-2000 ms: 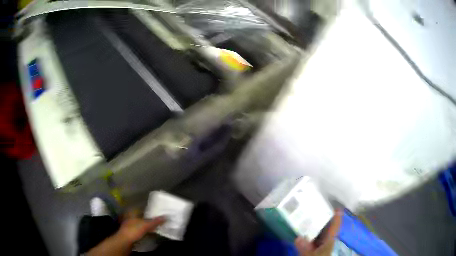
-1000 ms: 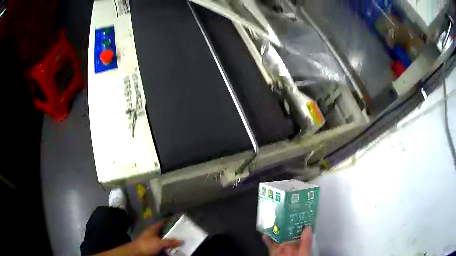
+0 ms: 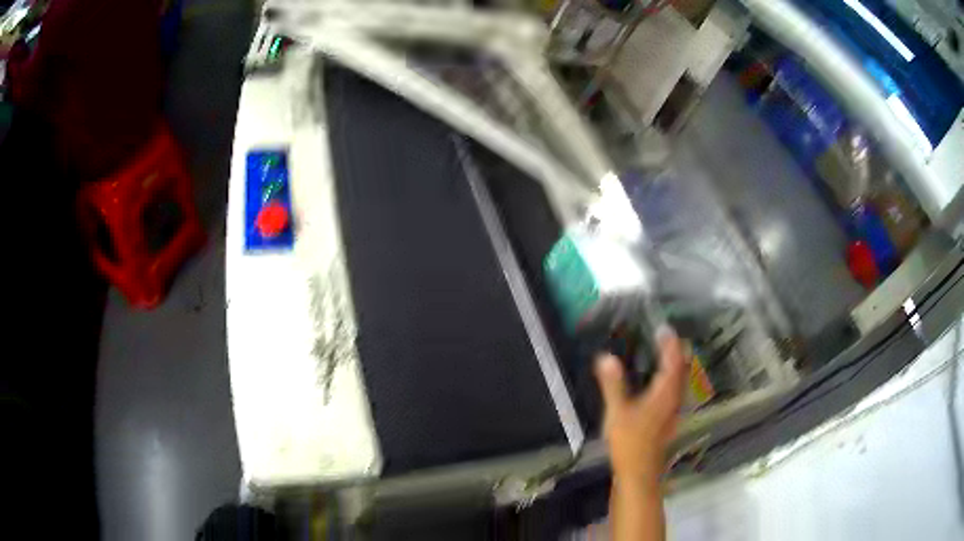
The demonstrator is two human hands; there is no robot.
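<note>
A teal-green and white carton (image 3: 573,281) is at the right part of the black belt (image 3: 433,285), to the right of the thin metal guide rail (image 3: 518,287). It is blurred, beside the clear film (image 3: 703,259) and under the lower end of the slanted pale bars (image 3: 455,106). My right hand (image 3: 637,407) is just in front of the carton, with fingers spread. A small gap shows between the fingertips and the carton, and the hand looks empty. My left hand is not in view.
The white side frame (image 3: 285,359) bears a blue control panel (image 3: 269,201) with a red button. A red stool (image 3: 143,222) stands at left. A white scuffed surface (image 3: 877,465) is at lower right, near the yellow-and-red label (image 3: 699,380).
My right hand has moved up and forward over the belt's right side, and its carton is now beyond the fingertips. My left hand and its white carton have left the view. The camera view has shifted.
</note>
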